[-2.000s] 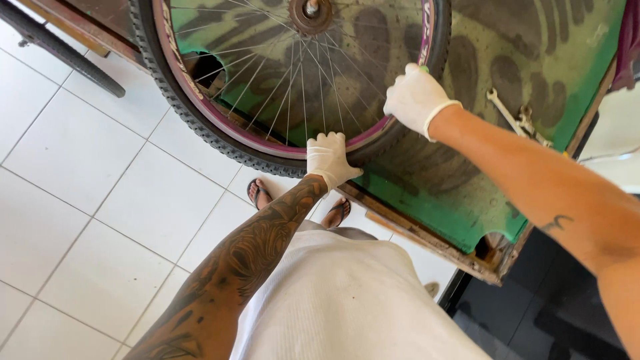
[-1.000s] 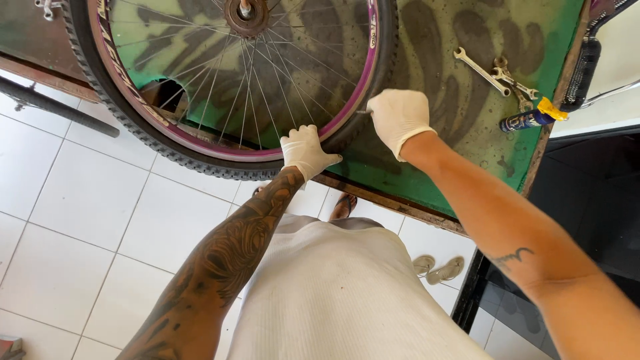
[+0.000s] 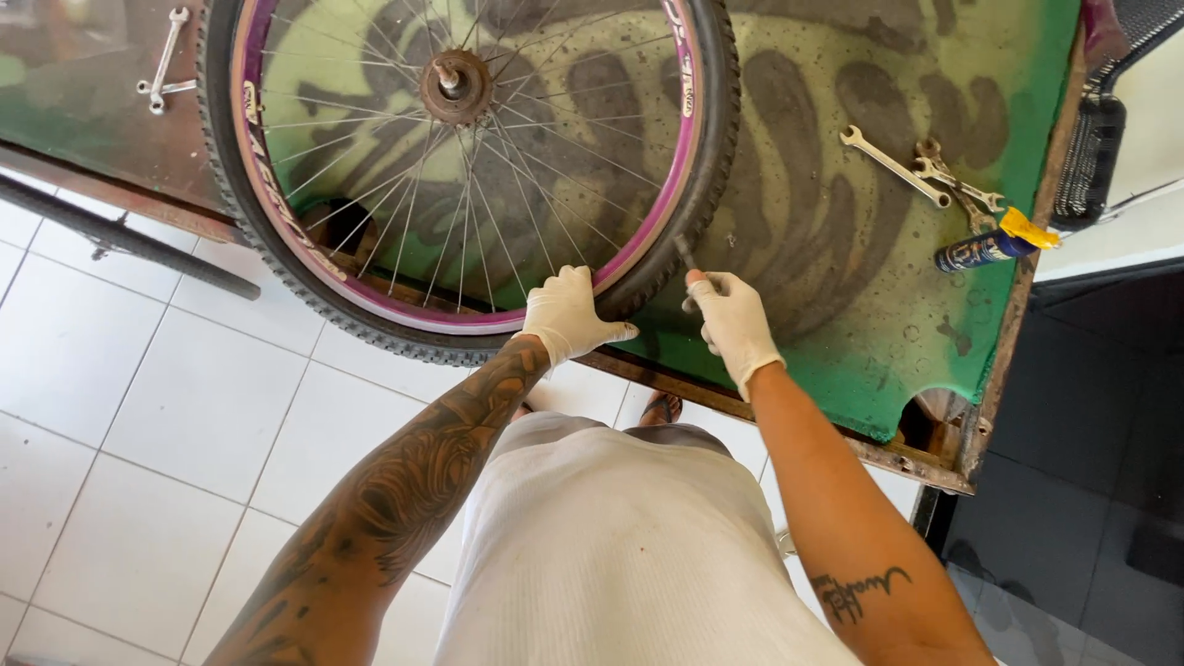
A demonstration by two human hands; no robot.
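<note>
A bicycle wheel with a black knobby tire (image 3: 717, 120), a purple rim (image 3: 668, 199) and a rusty freewheel at its hub (image 3: 456, 85) lies flat on a green-topped table (image 3: 814, 370). Gloved in white, my left hand (image 3: 572, 314) grips the wheel's rim and tire at the near side, with the thumb out over the tire. My right hand (image 3: 726, 319), gloved too, is closed around a small metal tool (image 3: 685, 252), whose end reaches up by the outer edge of the tire; its exact kind is unclear.
Several wrenches (image 3: 894, 166) lie at the right of the table, beside a blue can with a yellow top (image 3: 985, 250). More wrenches (image 3: 166, 65) rest at the upper left. Another bicycle tire (image 3: 129, 236) stands over the tiled floor. The table's corner has a pocket cut-out (image 3: 925, 416).
My right hand has come away from the rim and tire to just outside the tire, and the tool in it now shows clearly. My left hand stays on the wheel. The view has shifted.
</note>
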